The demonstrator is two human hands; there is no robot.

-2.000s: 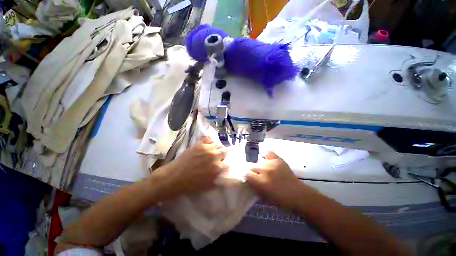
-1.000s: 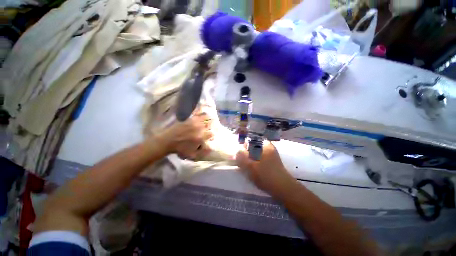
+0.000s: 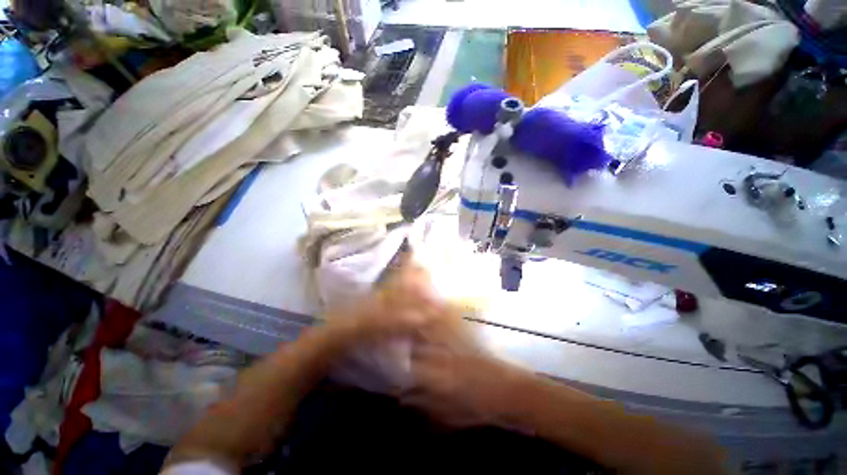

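The cream cloth workpiece [image 3: 358, 269] lies bunched on the white table left of the needle area, and part of it hangs over the front edge under my hands. My left hand [image 3: 395, 301] is blurred and rests on the cloth; its fingers' hold cannot be made out. My right hand [image 3: 455, 366] is beside and partly below it, also blurred, at the table's front edge. The presser foot [image 3: 511, 271] of the white sewing machine [image 3: 641, 218] stands brightly lit to the right of both hands. The grey teardrop-shaped attachment [image 3: 423, 190] hangs over the cloth.
Layered cream panels [image 3: 195, 139] are heaped at left. A purple fuzzy roll [image 3: 557, 139] lies on the machine head. Dark-handled scissors [image 3: 810, 390] lie at the right end. A white plastic bag [image 3: 641, 93] and a pink-red spool [image 3: 712, 139] are behind the head.
My right hand has left the needle area and moved left and toward the front edge, close to my left hand. The workpiece has come away from the needle area. The view has shifted.
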